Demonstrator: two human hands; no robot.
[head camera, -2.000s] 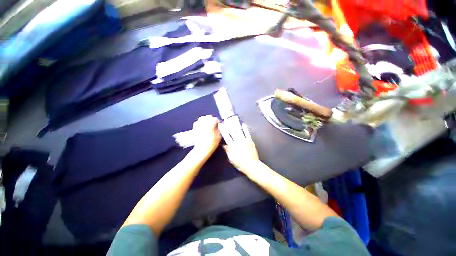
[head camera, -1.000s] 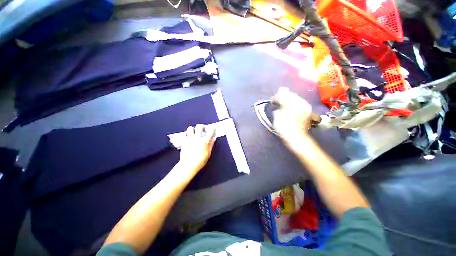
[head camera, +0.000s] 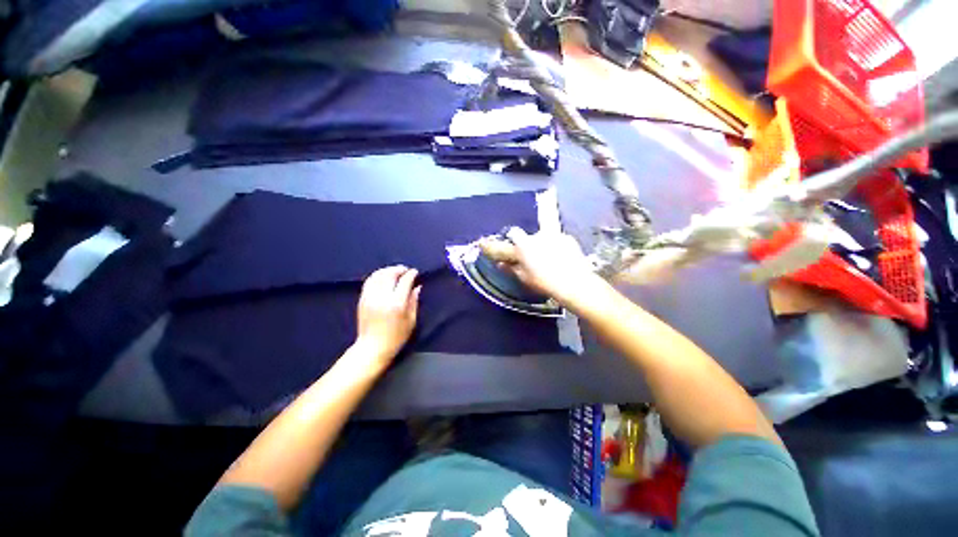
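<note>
A dark navy fabric panel (head camera: 284, 241) lies flat in front of me. My right hand (head camera: 541, 262) grips the handle of the iron (head camera: 496, 285), whose plate rests on the panel's right end. A white strip (head camera: 548, 212) shows along that end above my hand, and a short piece shows below the iron; the iron and my hand hide the part between. My left hand (head camera: 389, 307) lies on the panel left of the iron, fingers bent, near the fold line. I cannot tell whether it pinches the cloth.
Stacked navy pieces with white strips (head camera: 494, 124) lie beyond the panel. A dark heap (head camera: 79, 315) is at left. The wrapped iron hose (head camera: 588, 136) hangs over the table. A red plastic basket (head camera: 830, 63) is at right, a blue crate (head camera: 586, 451) below the table edge.
My right hand has brought the iron left from the bare table onto the panel's end. My left hand has shifted off the crosswise white strip. The view has turned, so the table appears shifted.
</note>
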